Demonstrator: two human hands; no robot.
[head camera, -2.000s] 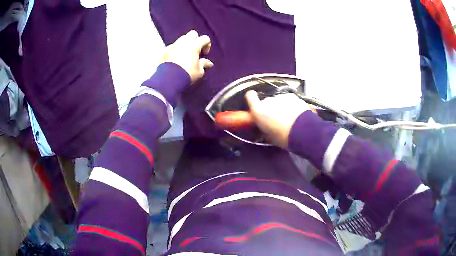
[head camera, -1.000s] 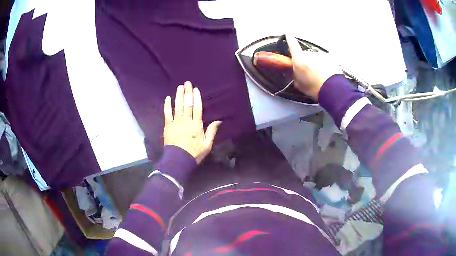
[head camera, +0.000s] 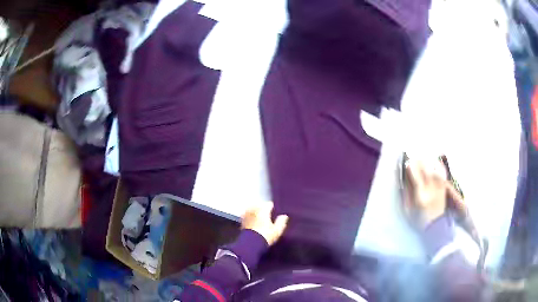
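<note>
A dark purple garment panel (head camera: 318, 147) lies down the middle of the white pressing table (head camera: 466, 106), its curved cut-out on the right. A second purple panel (head camera: 168, 106) lies at the left. My left hand (head camera: 263, 223) is at the near table edge, by the middle panel's lower left corner; its thumb is apart, and whether it pinches cloth cannot be told. My right hand (head camera: 427, 187) is blurred and closed over the steam iron (head camera: 453, 178) on the white cover, right of the panel. The hand and blur hide most of the iron.
An open cardboard box (head camera: 112, 227) with white scraps stands below the table's near left edge. Pale, crumpled cloth (head camera: 82, 94) lies beyond the left panel. A beige surface (head camera: 29, 171) is at the far left. Something red (head camera: 535, 112) shows at the right rim.
The view has swung left, so panels and table sit further right. My left hand has moved from flat on the panel to its lower left corner. The iron remains right of the panel.
</note>
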